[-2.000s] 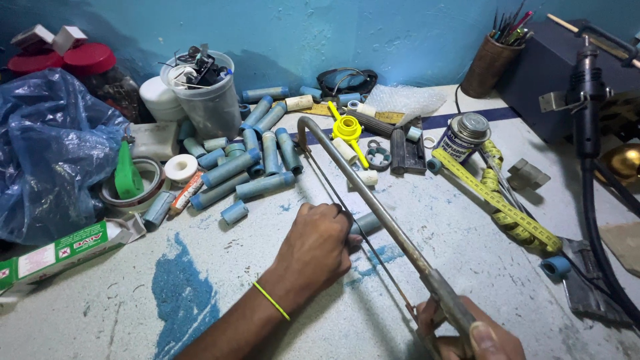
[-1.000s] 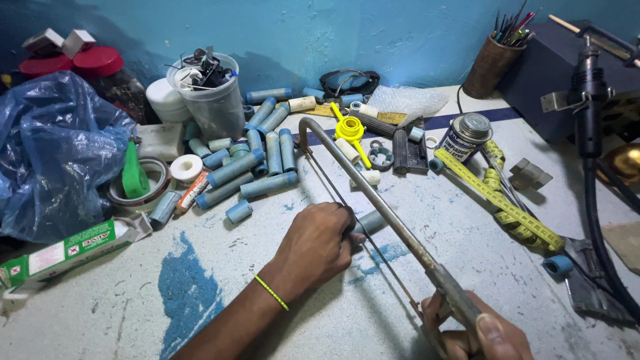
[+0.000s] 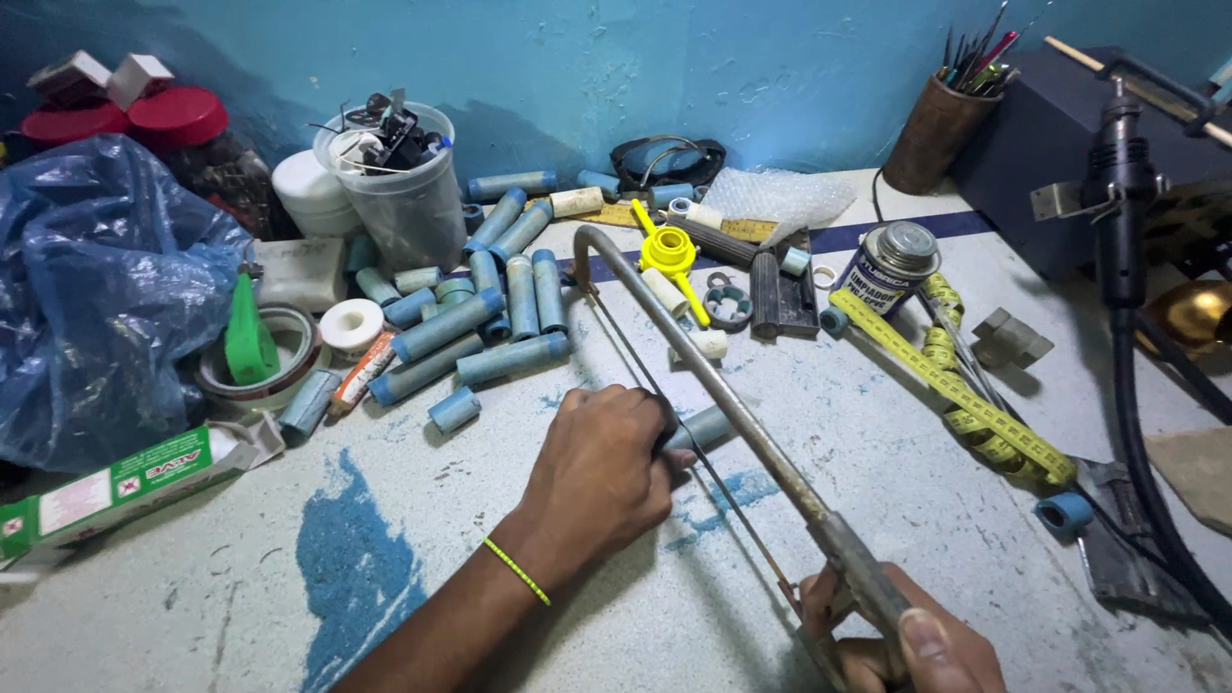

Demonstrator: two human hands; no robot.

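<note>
My left hand [image 3: 611,462], with a yellow-green beaded bracelet at the wrist, presses down on a blue-grey plastic pipe piece [image 3: 707,430] on the worktop; the fingers cover one end of it. A metal-framed hacksaw [image 3: 717,385] is gripped at its handle end by my right hand [image 3: 895,630], near the bottom edge. Its thin blade crosses the pipe right beside the left fingers; how deep it sits in the pipe cannot be told. Several blue pipe pieces [image 3: 448,325] lie in a pile beyond the left hand.
A blue plastic bag [image 3: 87,308], tape rolls [image 3: 265,361] and a green box [image 3: 106,496] lie left. At the back stands a tub of small parts [image 3: 404,202]. A yellow fitting [image 3: 667,252], a metal can [image 3: 885,269], a yellow measuring tape [image 3: 962,395] and a black-cabled torch [image 3: 1121,202] are toward the right.
The hacksaw and my right hand have shifted slightly back and forth along the blade's line. My left hand stays on the pipe piece.
</note>
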